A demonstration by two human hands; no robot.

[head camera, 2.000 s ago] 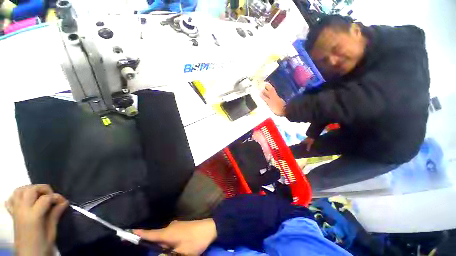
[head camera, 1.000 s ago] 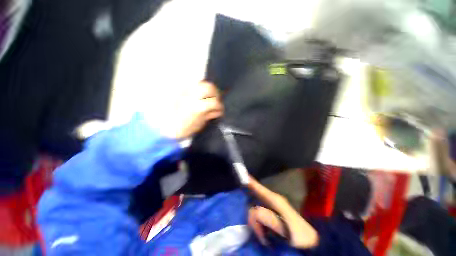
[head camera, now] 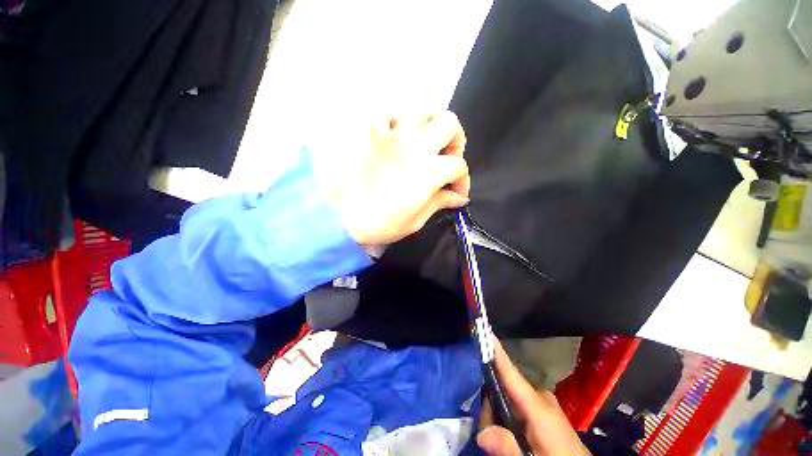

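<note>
A large black garment panel [head camera: 570, 151] lies on the white table and hangs over its front edge. My left hand [head camera: 401, 178] pinches the panel's cloth near its left side. My right hand [head camera: 530, 414] holds scissors [head camera: 485, 338] by their black handle. The blades reach up to the fingertips of my left hand, at one end of a slit [head camera: 507, 251] in the panel. Pale material shows in the slit. Whether the blades are closed on cloth is hidden by my fingers.
The sewing machine head [head camera: 730, 62] stands at the upper right, with the panel's far part beneath it. Black cloth [head camera: 169, 89] is heaped at the left. Red baskets stand at the lower left [head camera: 27, 312] and lower right [head camera: 699, 410]. A dark rectangular object [head camera: 785, 303] is at the table's right.
The view has swung left, bringing the blue left sleeve and the left-hand cloth heap into view. The scissors tip is now at my left fingertips; both hands keep their hold.
</note>
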